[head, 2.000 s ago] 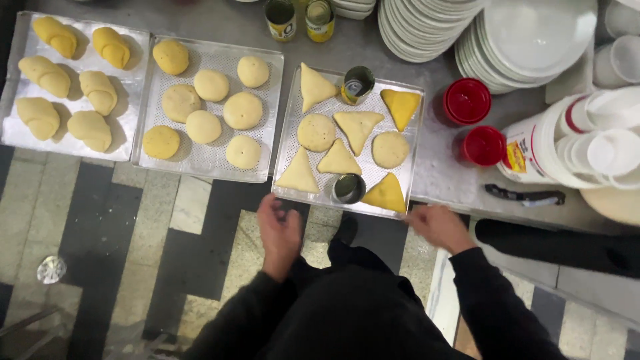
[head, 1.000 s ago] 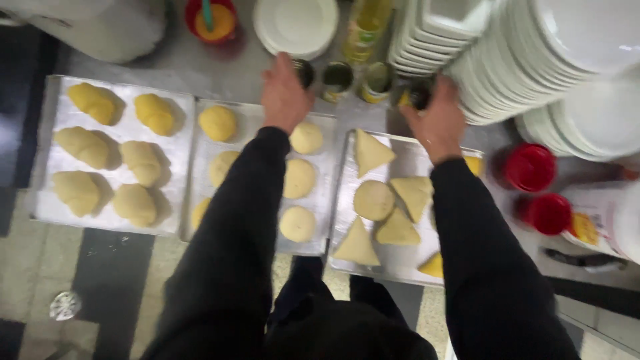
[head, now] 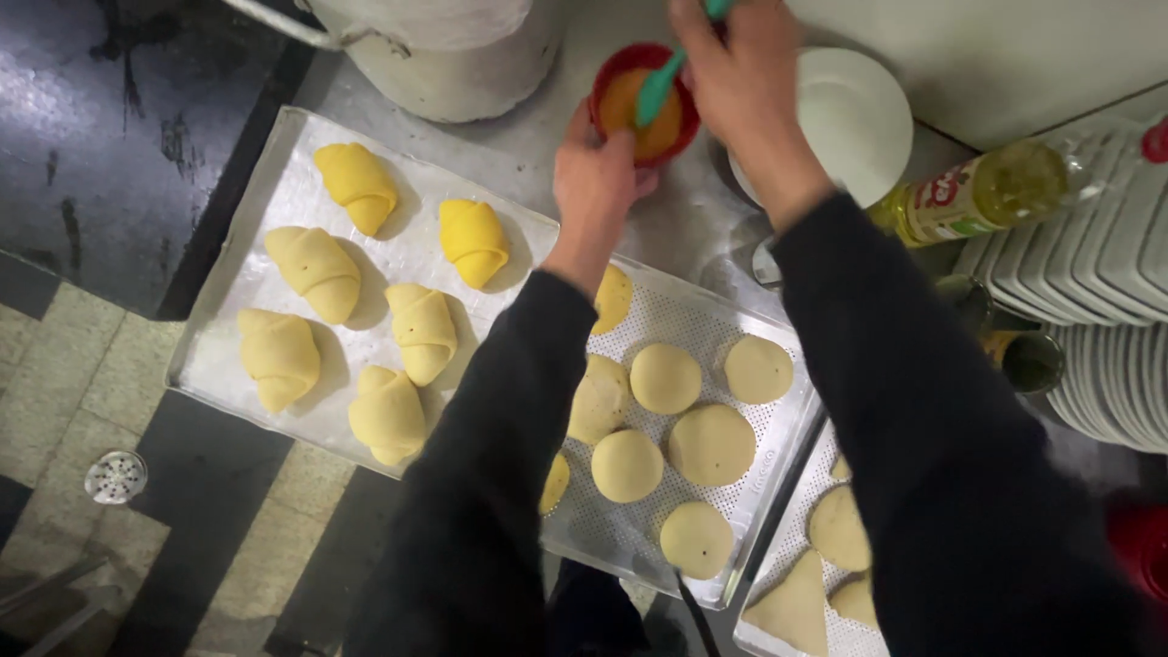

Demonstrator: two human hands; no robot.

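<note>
My left hand (head: 598, 178) holds a small red bowl (head: 644, 55) of orange-yellow liquid, likely beaten egg, by its rim. My right hand (head: 744, 78) grips the handle of a teal pastry brush (head: 659, 89), whose head dips into the bowl. Below my left arm, a metal tray (head: 219, 310) bears several rolled dough pieces (head: 315, 274), two of them yellower. Beside it, a perforated tray (head: 630, 557) carries round dough pieces (head: 712, 444), partly hidden by my left sleeve. A third tray (head: 766, 630) with triangular and round dough (head: 798, 602) lies partly under my right arm.
A large pot (head: 447, 55) stands behind the left tray. White plates (head: 853, 119), an oil bottle (head: 976, 192), opened cans (head: 1031, 360) and stacked dishes (head: 1086, 265) stand to the right. A dark surface (head: 137, 128) borders the counter at left.
My hands have left the cans near the plates and moved left to the red bowl. My left hand has taken hold of the bowl, my right the brush. The view has swung left.
</note>
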